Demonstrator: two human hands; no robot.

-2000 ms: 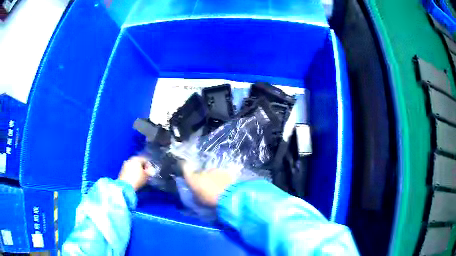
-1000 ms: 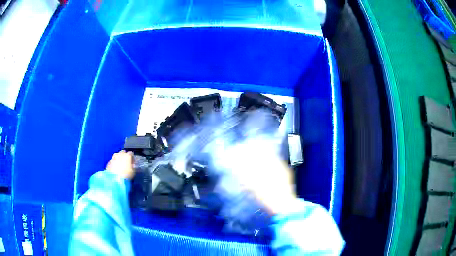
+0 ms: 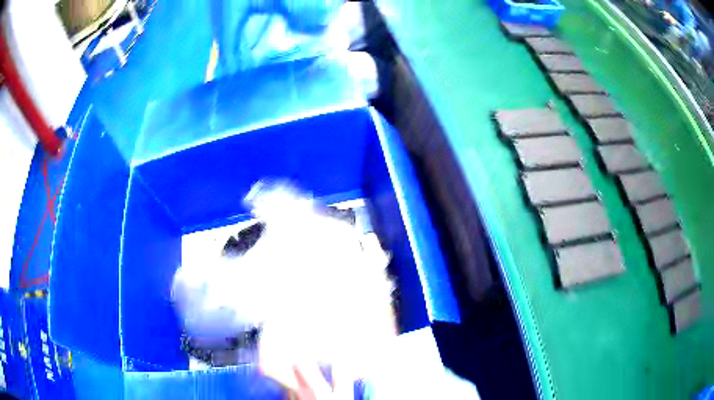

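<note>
A blurred, overexposed white mass of crumpled plastic bags (image 3: 321, 266) fills the middle of the view, above the blue corrugated box (image 3: 258, 160). Skin-coloured fingers of what looks like my right hand (image 3: 309, 383) show against its lower edge, gripping it; the rest of the hand is lost in glare. A whitish sleeve lies at the bottom, right of the fingers. My left hand cannot be made out. Inside the box, a black housing (image 3: 244, 238) shows behind the plastic and more dark housings (image 3: 223, 349) show at the near left. The plastic hides the others.
The green bench (image 3: 446, 86) runs along the right, with dark housings in a short row (image 3: 560, 186) and a longer row (image 3: 614, 130). A small blue bin (image 3: 532, 11) stands at its far end. A blurred light-blue and white shape is beyond the box. A red post (image 3: 31, 109) is at left.
The view has turned toward the bench, showing more housing rows. The plastic is gathered into a large white mass higher above the box. My left hand has dropped from sight.
</note>
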